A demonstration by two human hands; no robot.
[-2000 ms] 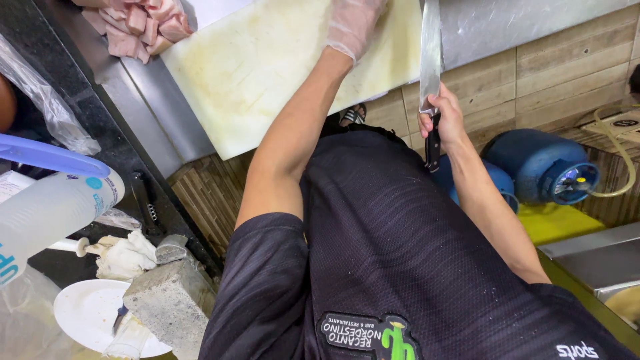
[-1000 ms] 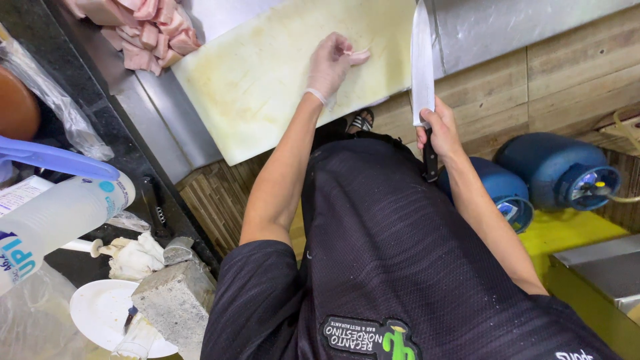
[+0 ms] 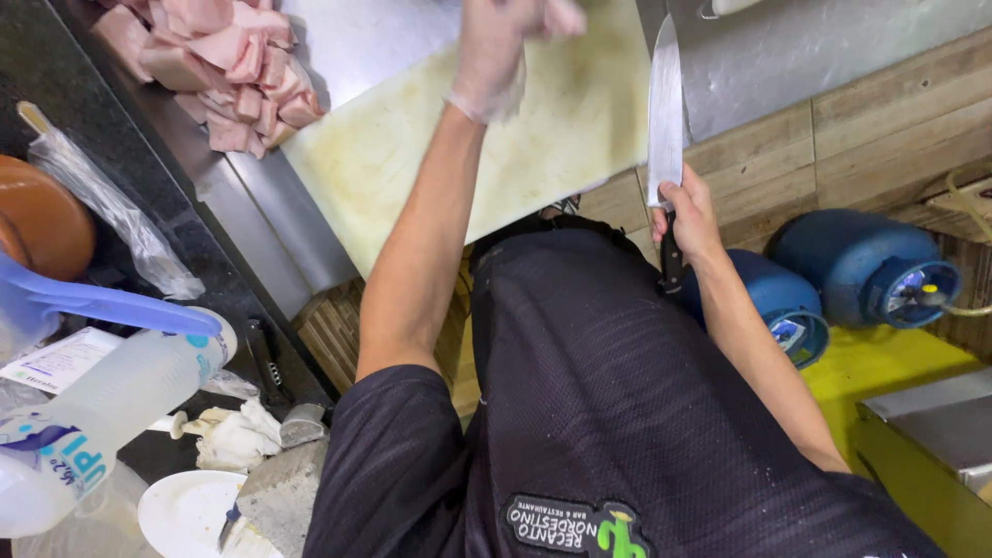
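Observation:
My left hand (image 3: 496, 54), in a clear plastic glove, is over the white cutting board (image 3: 403, 139); it is blurred, and a pinkish piece appears at its fingertips, though I cannot tell how it is held. My bare right hand (image 3: 688, 211) grips the black handle of a kitchen knife (image 3: 665, 108), whose blade points away from me beside the board's right edge. A pile of cut pale pink meat (image 3: 232, 70) lies at the upper left, touching the board's corner.
On the dark stone counter at left are a brown bowl (image 3: 43, 221), a clear plastic bottle (image 3: 147, 387), a folding knife (image 3: 265, 360), a white plate (image 3: 182, 504) and a concrete block (image 3: 287, 496). Blue gas cylinders (image 3: 845, 263) stand low at right, near a metal-topped unit (image 3: 938, 418).
My left hand has moved up across the board from its middle, where it was a second ago. My right hand keeps its hold on the knife.

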